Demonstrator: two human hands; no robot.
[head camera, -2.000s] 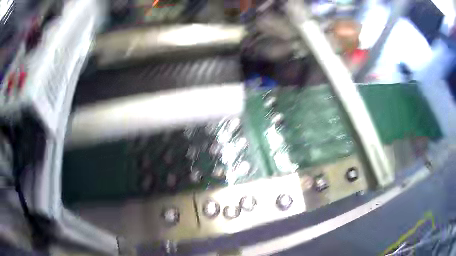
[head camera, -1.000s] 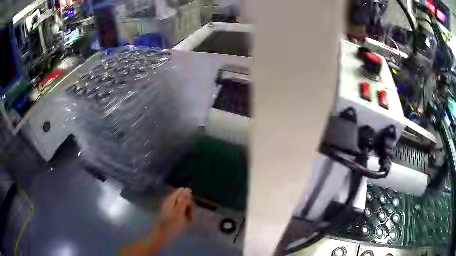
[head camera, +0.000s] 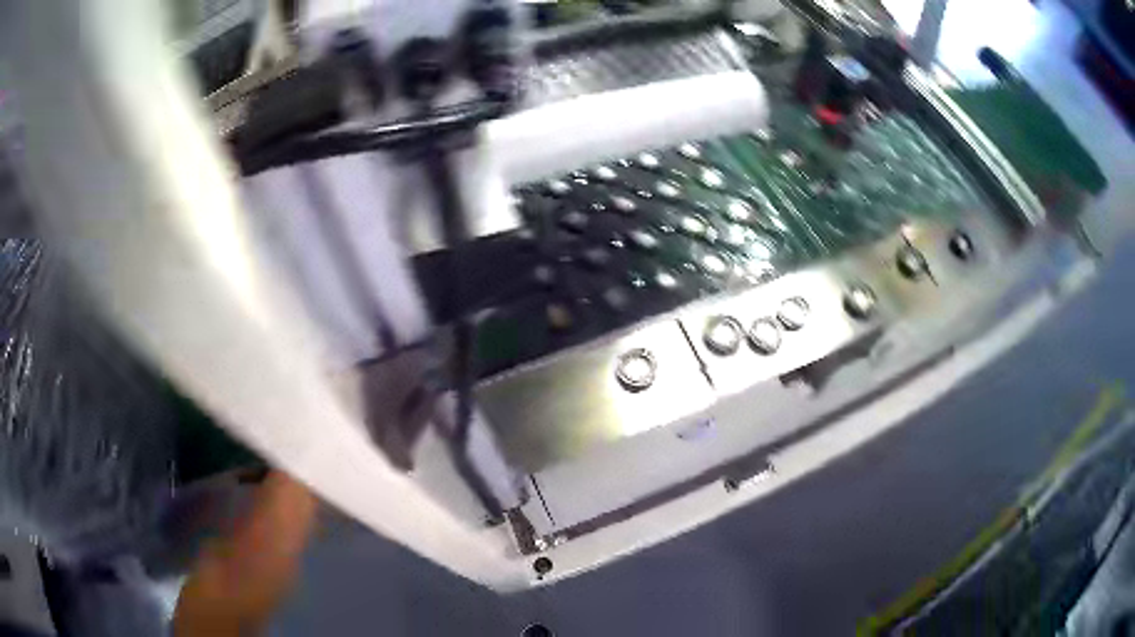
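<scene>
A hand, apparently my left hand (head camera: 255, 548), is blurred and cut off at the lower left, beside a white machine post. Its fingers and grip cannot be made out. Glittering clear plastic (head camera: 31, 361), like stacked trays, shows blurred at the left edge near it. My right hand is not in view. Several round black-and-silver parts (head camera: 637, 368) lie on a metal ledge. Behind the ledge, a clear tray (head camera: 660, 224) with rows of round parts lies on the green belt.
The white post (head camera: 187, 274) curves down the left side. Black cables (head camera: 454, 286) hang beside it. A white roller-like bar (head camera: 635, 118) crosses behind the tray. A pale rail (head camera: 977, 143) runs at the right. Grey floor (head camera: 797, 548) with a yellow line lies below.
The view has swung right from the clear tray stack, which is now at the left edge. The hand sits further left and is more blurred. The ledge and its parts are centred again.
</scene>
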